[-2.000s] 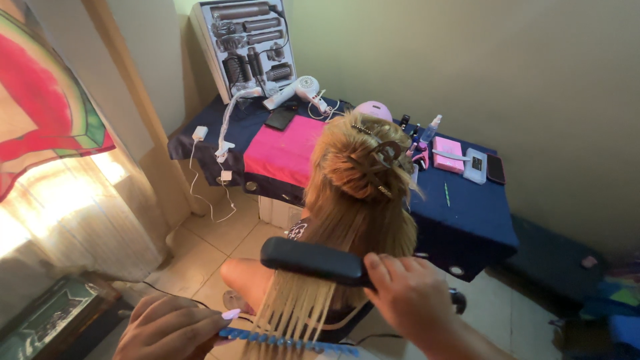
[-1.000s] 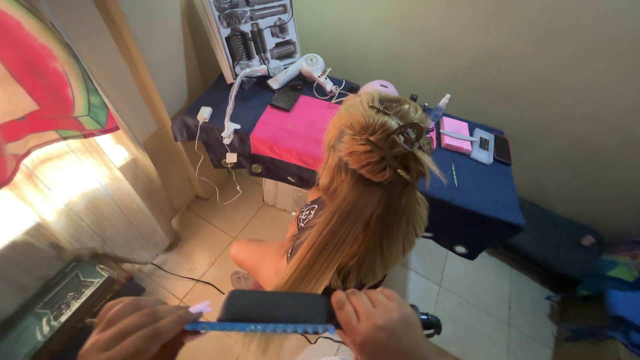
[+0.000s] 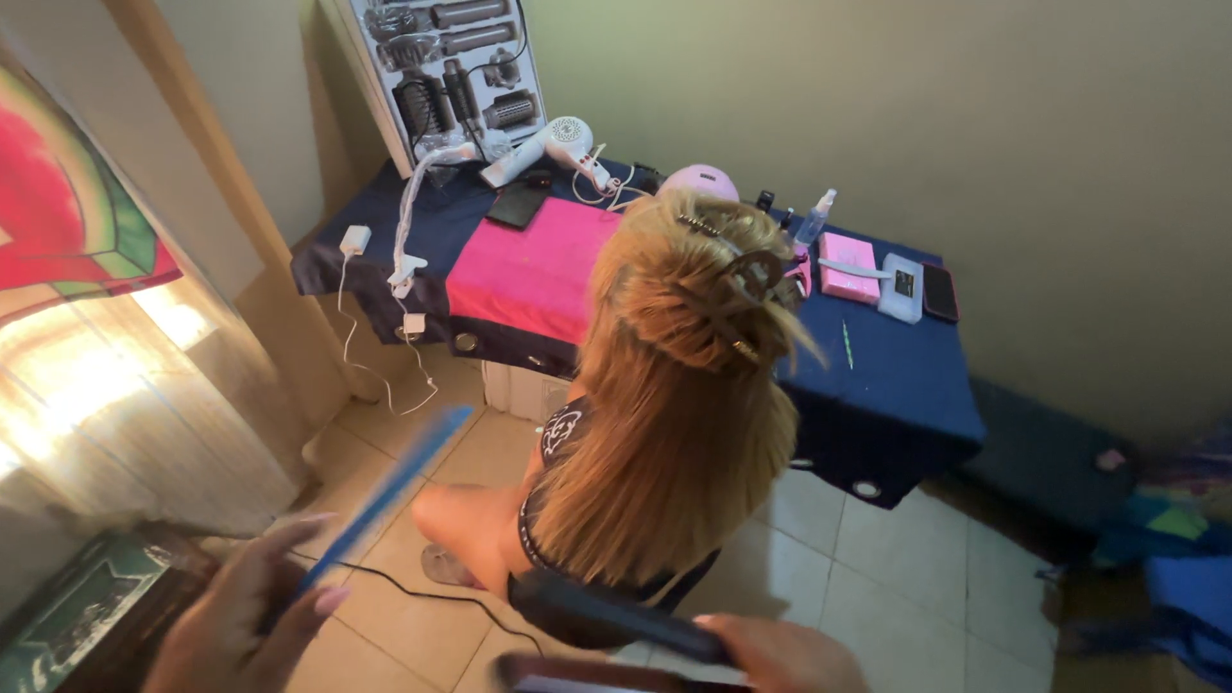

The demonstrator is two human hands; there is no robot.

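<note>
My left hand point(image 3: 245, 611), at the lower left, grips a blue comb point(image 3: 390, 496) that points up to the right and looks blurred. At the bottom edge my right hand point(image 3: 784, 654) holds a black hair straightener point(image 3: 626, 616) with its two plates spread apart; part of it is cut off by the frame. Neither tool touches the hair. A seated person faces away, with long straight blond-brown hair point(image 3: 664, 462) hanging down the back. The upper hair is gathered on top of the head in a dark claw clip point(image 3: 756, 274), with smaller clips beside it.
Beyond the person stands a table with a navy cloth point(image 3: 895, 375) and a pink towel point(image 3: 529, 260). On it are a white hair dryer point(image 3: 568, 144), a phone point(image 3: 940, 292), a spray bottle point(image 3: 815, 217) and a case of styling brushes point(image 3: 462, 77). A black cord point(image 3: 423, 590) crosses the tiled floor.
The straightener and comb, around the hair strands two seconds ago and side by side one second ago, have moved apart. The straightener has opened, and the lower hair hangs free.
</note>
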